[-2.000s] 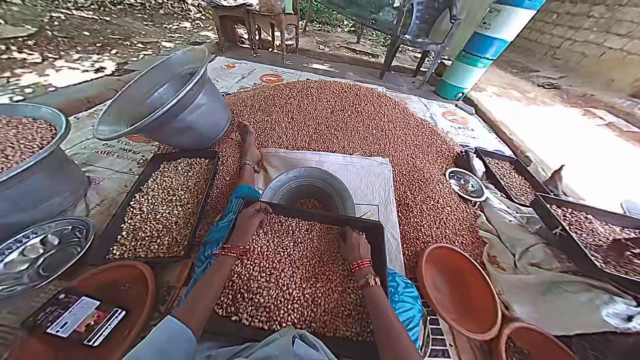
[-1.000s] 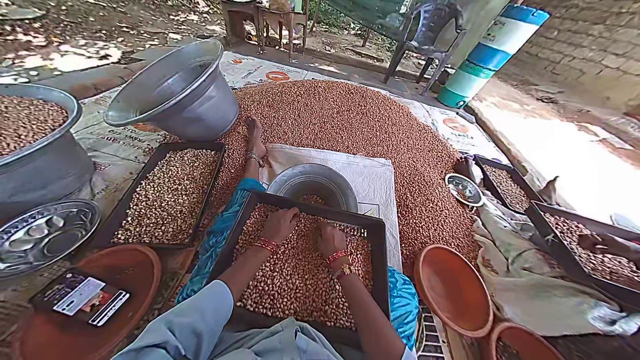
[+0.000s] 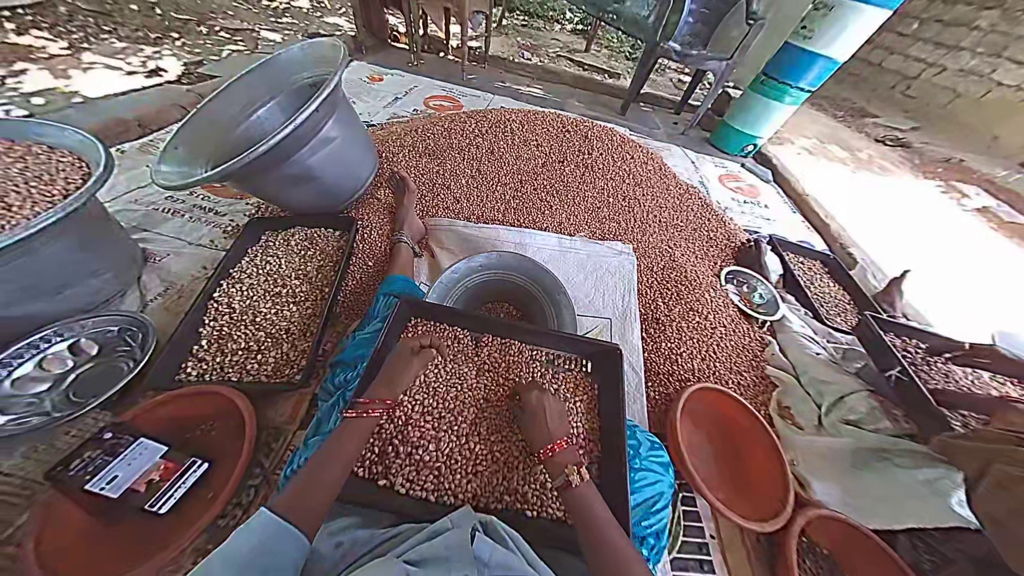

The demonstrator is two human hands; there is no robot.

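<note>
A black plastic tray (image 3: 612, 416) full of reddish-brown shelled nuts, which look like peanuts (image 3: 456, 448), rests on my lap. My left hand (image 3: 410, 364) is over the tray's upper left part, fingers curled at the nuts. On the right half of the tray, my right hand (image 3: 540, 412) touches the nuts with its fingers bent down. Whether either hand holds any nuts is hidden. Just beyond the tray's far edge, a round metal basin (image 3: 544, 292) with some nuts inside sits on a white woven sack (image 3: 616, 276).
A large heap of nuts (image 3: 552, 168) spreads ahead. To the left are a tray of paler nuts (image 3: 264, 312), a tilted metal tub (image 3: 336, 152), a metal plate (image 3: 76, 368) and a phone (image 3: 128, 472) on a clay dish (image 3: 228, 416). Clay dishes (image 3: 732, 456) and another person's arm (image 3: 972, 404) are at right.
My hands were close together near the tray's far side; now they are farther apart, the right one nearer to me. The other person's hand has moved within the tray at right.
</note>
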